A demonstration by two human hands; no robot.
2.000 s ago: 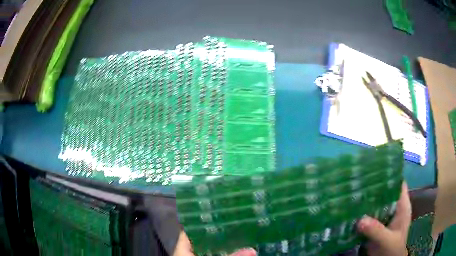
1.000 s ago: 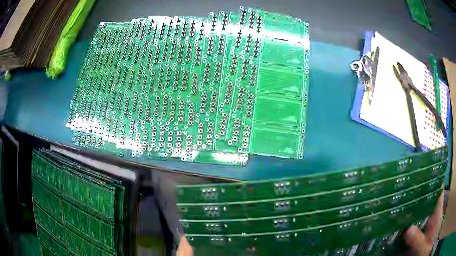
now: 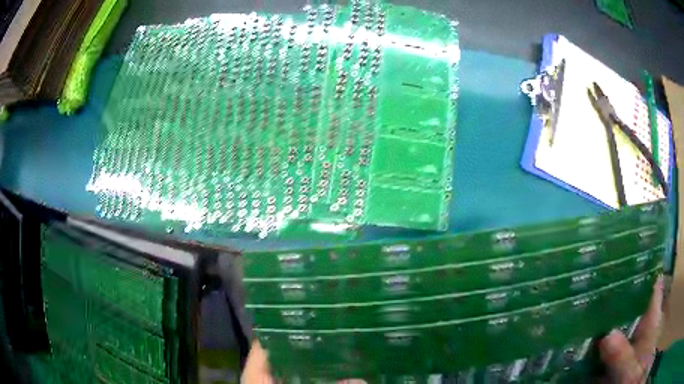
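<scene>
A handful of green PCB panels (image 3: 450, 300) is held up in front of the bench, fanned so several long edges show as pale lines. My left hand (image 3: 257, 367) grips its left end; only some fingertips show at the bottom edge. My right hand (image 3: 632, 349) grips its right end, with fingers over the lower right part. A fanned row of panels (image 3: 247, 127) lies on the blue-green mat behind it, the last panel (image 3: 412, 127) fully visible at the right.
A clipboard (image 3: 534, 142) with a record sheet (image 3: 577, 135) and diagonal cutters (image 3: 616, 124) lies at right. Brown cardboard sheets (image 3: 41, 49) and a lime strip (image 3: 90, 56) are at far left. Stacked panels (image 3: 127, 307) stand below the bench's front edge at lower left.
Since two seconds ago the held handful has come closer and its fanned edges show more clearly. In the last second it has shifted slightly left and up in view. The view itself has also moved.
</scene>
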